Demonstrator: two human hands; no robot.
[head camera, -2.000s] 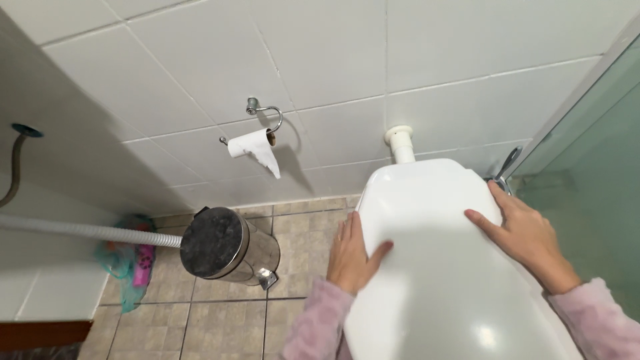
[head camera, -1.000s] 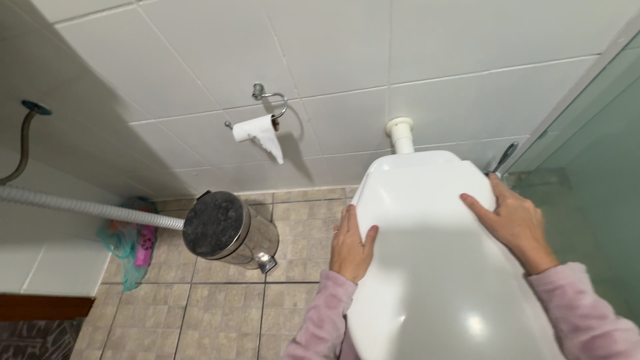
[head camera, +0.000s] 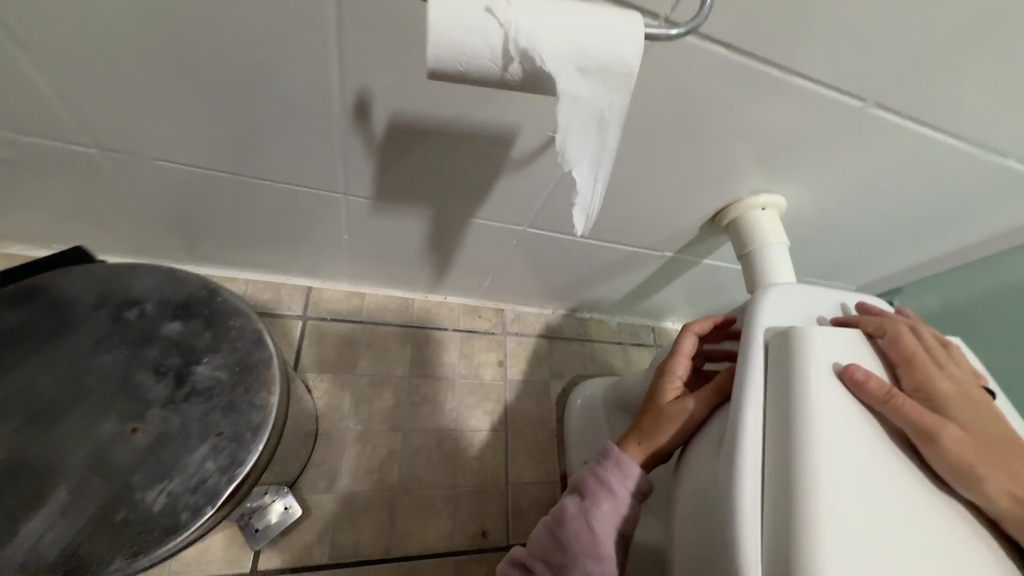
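Note:
A white toilet with its lid (head camera: 824, 480) lowered fills the lower right. At the bowl's left side, near the back, my left hand (head camera: 680, 392) reaches around under the rim, its fingertips partly hidden behind the edge. My right hand (head camera: 932, 392) lies spread over the top, its thumb on the lid and its fingers by the back edge; a dark ring shows on one finger. Behind the toilet a cream pipe (head camera: 764, 248) enters the wall. Whether the left fingers grip a fastener cannot be seen.
A metal pedal bin (head camera: 136, 416) stands on the floor at left, its pedal (head camera: 272, 516) facing the toilet. A toilet paper roll (head camera: 536, 48) hangs from a metal holder on the tiled wall. Greenish glass (head camera: 960, 296) borders the right.
The view has moved much closer to the wall and floor. My left hand has gone from the lid's left edge to the bowl's side below the rim. The right hand remains on top.

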